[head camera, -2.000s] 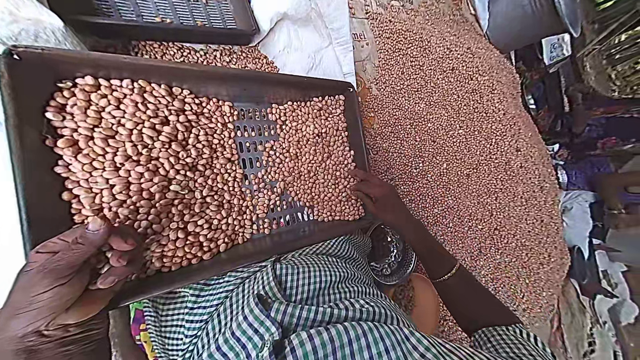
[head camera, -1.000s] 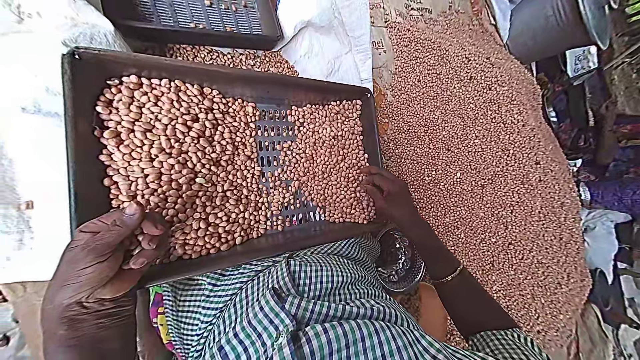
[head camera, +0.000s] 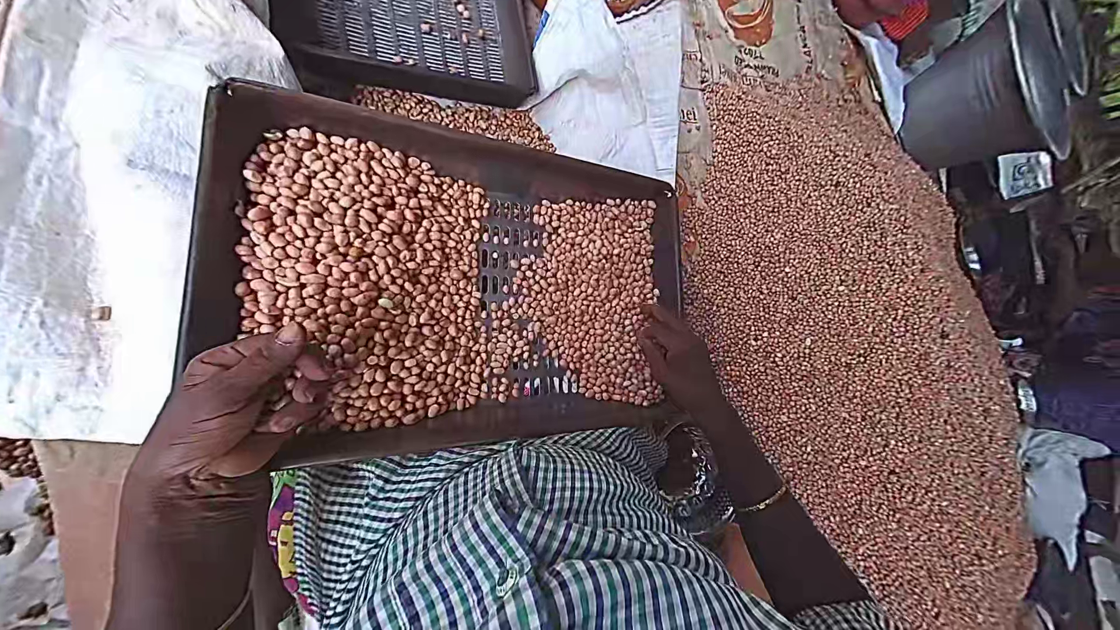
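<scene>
A dark plastic crate with a slotted bottom (head camera: 420, 136) lies across my lap, tilted in view. Shelled peanuts (head camera: 367, 262) fill its left part, and smaller peanuts (head camera: 599, 289) cover its right part, with bare slots between. My left hand (head camera: 236, 394) is at the near left corner, thumb and fingers bent over the peanuts; whether a peanut is between them is unclear. On the right end wall rests my right hand (head camera: 687, 359), its fingertips at the edge of the smaller peanuts and part of its grip hidden.
A large heap of peanuts (head camera: 840, 350) spreads on printed sacking at the right. A second slotted crate (head camera: 411, 44) stands behind, with more peanuts (head camera: 455, 118) beside it. White sheeting (head camera: 105, 219) lies at the left. A grey metal bucket (head camera: 980, 105) is at the upper right.
The view has shifted, so the crate appears farther right. Both hands stay at the same ends of the crate, and the two groups of peanuts look much the same.
</scene>
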